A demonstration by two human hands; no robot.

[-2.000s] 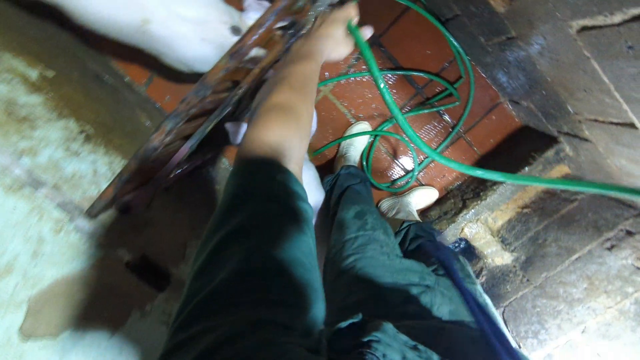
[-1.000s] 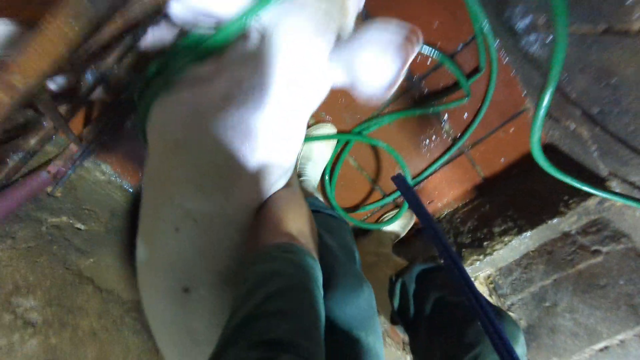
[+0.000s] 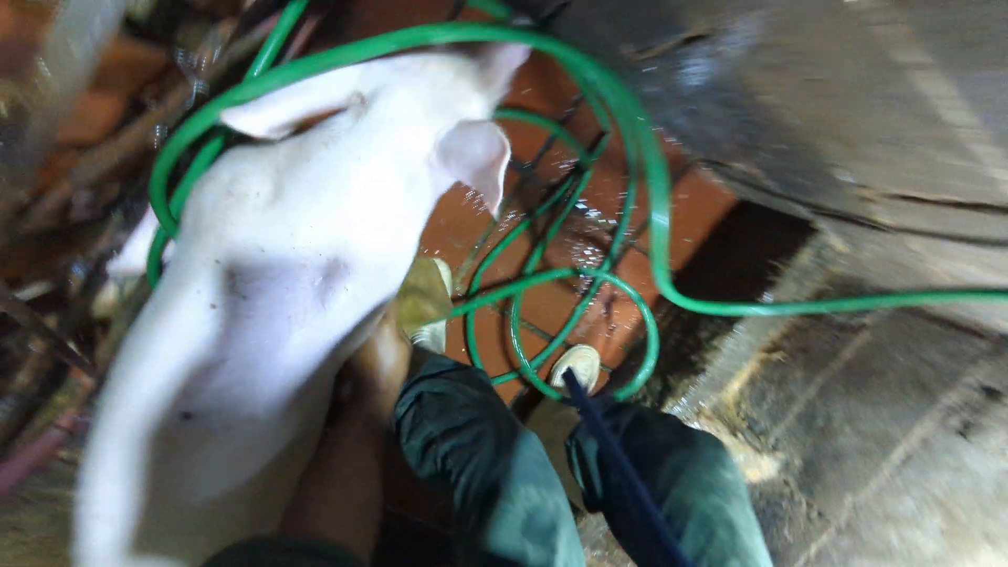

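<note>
A white, large-eared livestock animal [image 3: 331, 205], its kind unclear, fills the left and middle of the view. Beside its lower flank is my left hand [image 3: 386, 354], the forearm reaching up from the bottom edge; blur and the animal's body hide the fingers. A yellowish item [image 3: 425, 295] lies just beyond the hand, and whether the hand holds it cannot be told. A green hose [image 3: 661, 228] arches around the animal's head and shoulders, with more loops on the floor. My right hand is out of view.
Wet red floor tiles [image 3: 543, 315] lie under the hose loops and my light-coloured footwear [image 3: 577, 366]. A dark blue strap or cord [image 3: 622, 472] hangs before my legs. Worn, rough slabs [image 3: 882, 409] and a dark recess are at right. Blurred bars or sticks [image 3: 102, 150] stand at left.
The raised hand at the top has come down beside the animal. The slatted frame has moved away to the left, and the animal fills much more of the view. The hose now arches around its head.
</note>
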